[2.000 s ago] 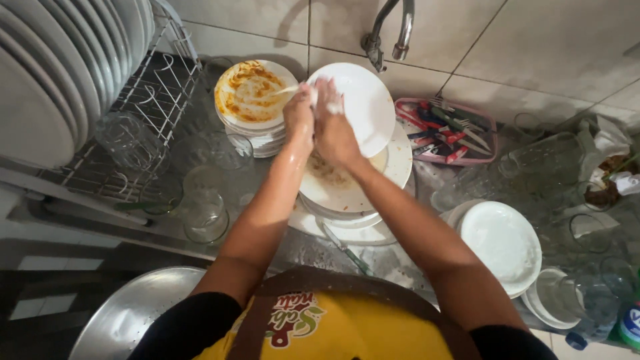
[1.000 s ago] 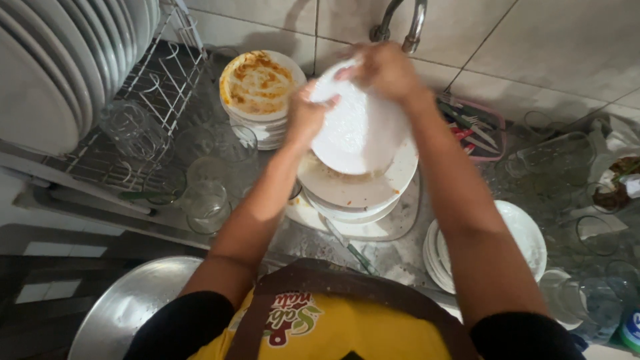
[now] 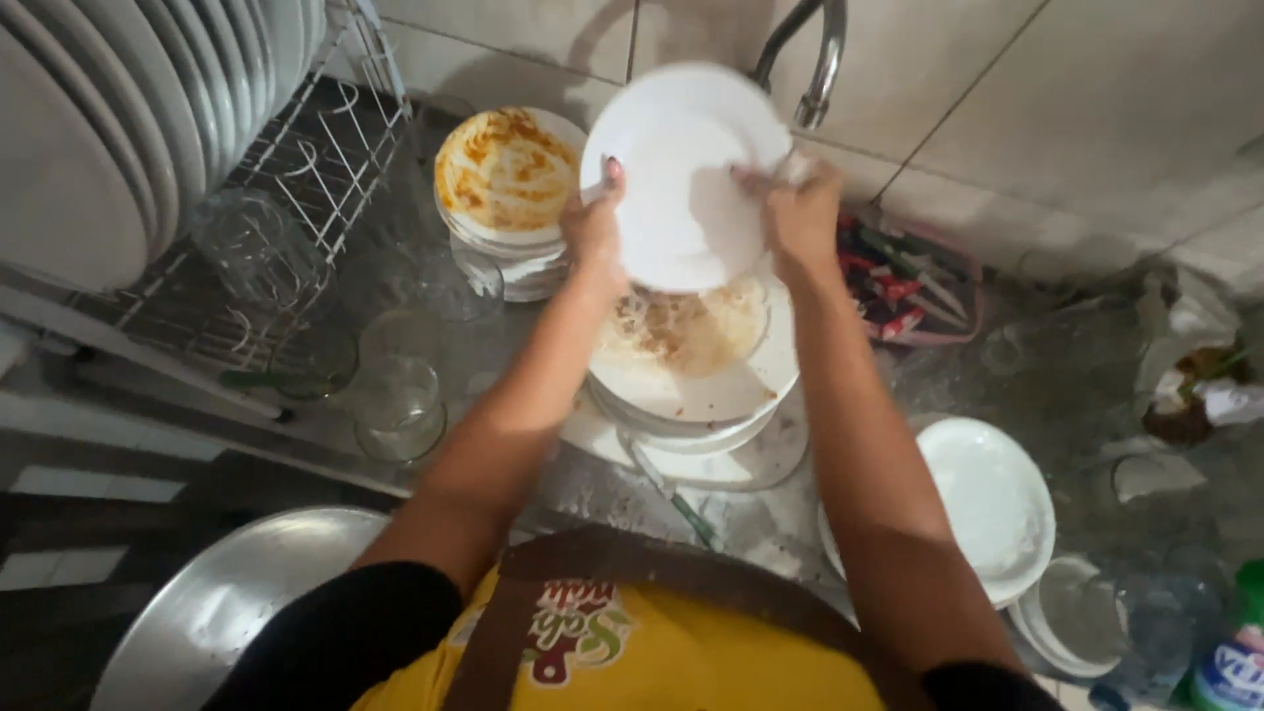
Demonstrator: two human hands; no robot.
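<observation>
A white plate (image 3: 681, 188) is held up between both hands, over a stack of plates with murky brownish water and food bits in the top one (image 3: 691, 390). My left hand (image 3: 595, 222) grips its left rim, thumb on the upper face. At the right rim my right hand (image 3: 805, 202) holds the plate, with something whitish, perhaps a sponge or suds, by its fingers. Left of my left hand stands a pile of plates, its top one (image 3: 509, 178) smeared orange. A knife with a green handle (image 3: 691, 513) lies below the central stack.
A wire dish rack (image 3: 346, 178) with upright plates (image 3: 109, 118) stands left, glasses (image 3: 395, 410) beside it. The metal faucet (image 3: 825, 64) is behind the held plate. A pink basket of cutlery (image 3: 913, 286), white plates (image 3: 987, 504) and a green bottle (image 3: 1234, 652) are at right. A metal basin (image 3: 237, 602) sits lower left.
The hands were together at the plate two seconds ago; now they are apart on opposite rims. Since one second ago, my right hand has come down from the plate's top edge to its right side.
</observation>
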